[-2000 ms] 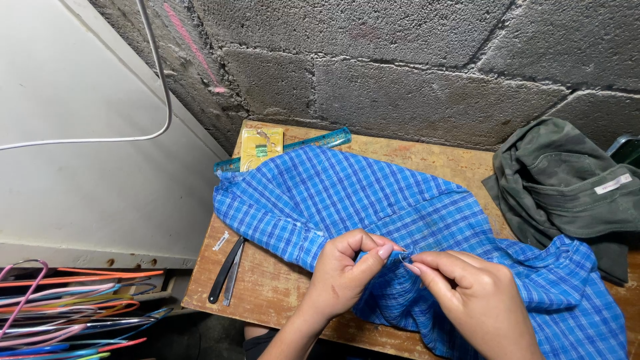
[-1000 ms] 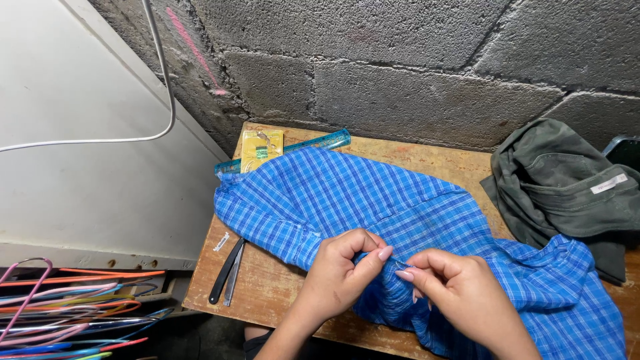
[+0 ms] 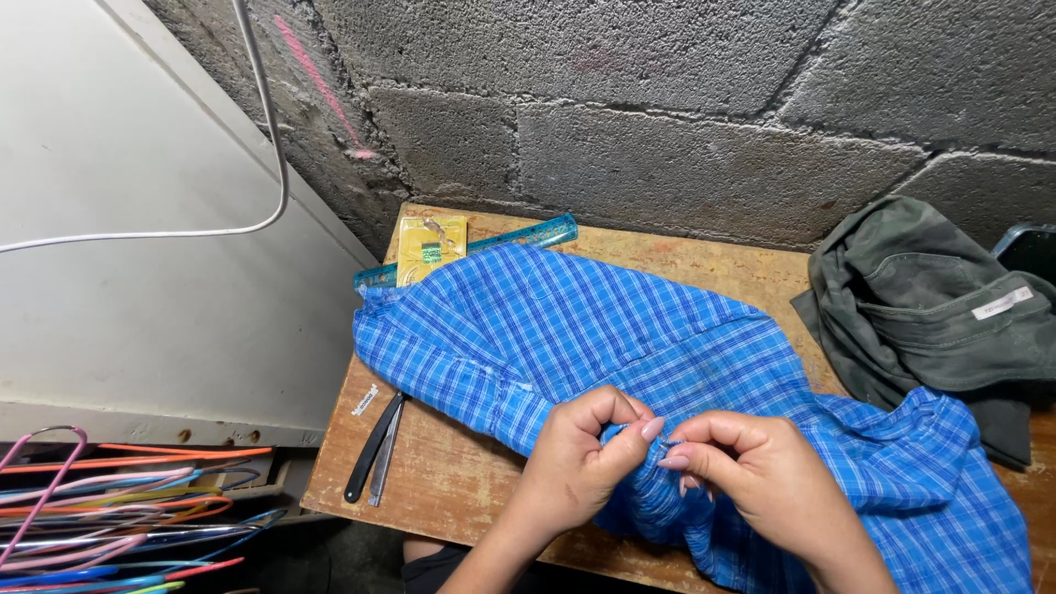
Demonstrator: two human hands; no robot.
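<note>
A blue plaid cloth garment (image 3: 610,322) lies spread over a wooden table. My left hand (image 3: 590,458) pinches a gathered part of it between thumb and fingers near the table's front edge. Close on its right, my right hand (image 3: 738,466) has thumb and forefinger pressed together at the same gathered fabric, on something small and thin, perhaps a needle; it is too small to tell. The fabric below both hands is bunched and hangs over the front edge.
A folding razor (image 3: 379,454) lies open at the table's left, beside a small white label (image 3: 365,399). Behind the garment are a blue ruler (image 3: 528,235) and a yellow card (image 3: 431,243). A dark green garment (image 3: 932,305) lies at right. Colourful hangers (image 3: 124,503) fill the lower left; a block wall (image 3: 643,157) stands behind.
My right hand has shifted slightly about the gathered fabric, its fingertips staying close to my left hand. My left hand keeps its pinch on the cloth. The things around are unchanged.
</note>
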